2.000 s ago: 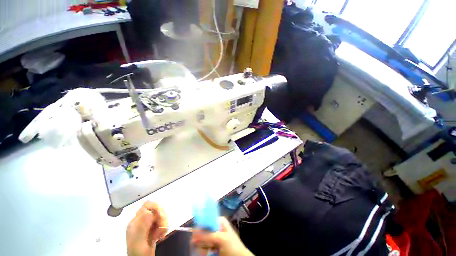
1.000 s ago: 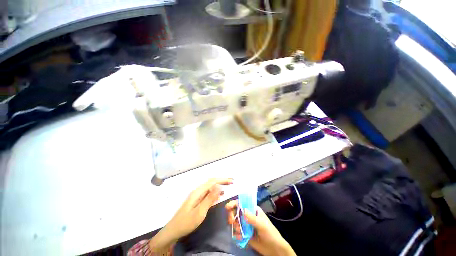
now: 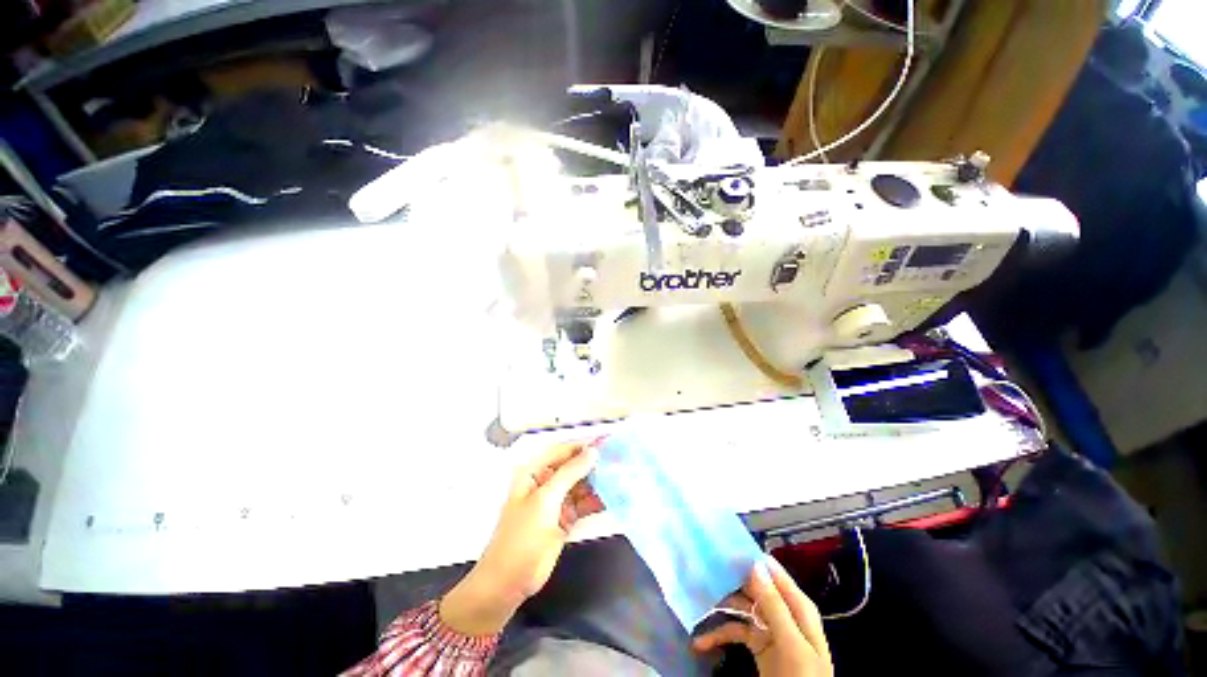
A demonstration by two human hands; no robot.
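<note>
A light blue face mask point(image 3: 682, 529) is stretched out flat in front of the table's front edge. My left hand point(image 3: 530, 532) holds its upper left end between thumb and fingers. My right hand point(image 3: 778, 624) holds its lower right end, with a thin white ear loop by the fingers. Both hands are bare; a patterned cuff shows at my left wrist. The cream-white sewing machine point(image 3: 688, 271) with "brother" lettering stands behind the mask, and neither hand touches it.
The white table point(image 3: 265, 410) runs left of the machine. A black phone point(image 3: 907, 393) lies at the machine's right end. Black garments point(image 3: 252, 159) are piled behind, and more point(image 3: 1085, 569) lie at lower right. A clear bottle point(image 3: 37, 324) stands far left.
The mask, narrow and folded in my right hand before, is now spread open between both hands. My left hand has taken its upper end. The view has turned left.
</note>
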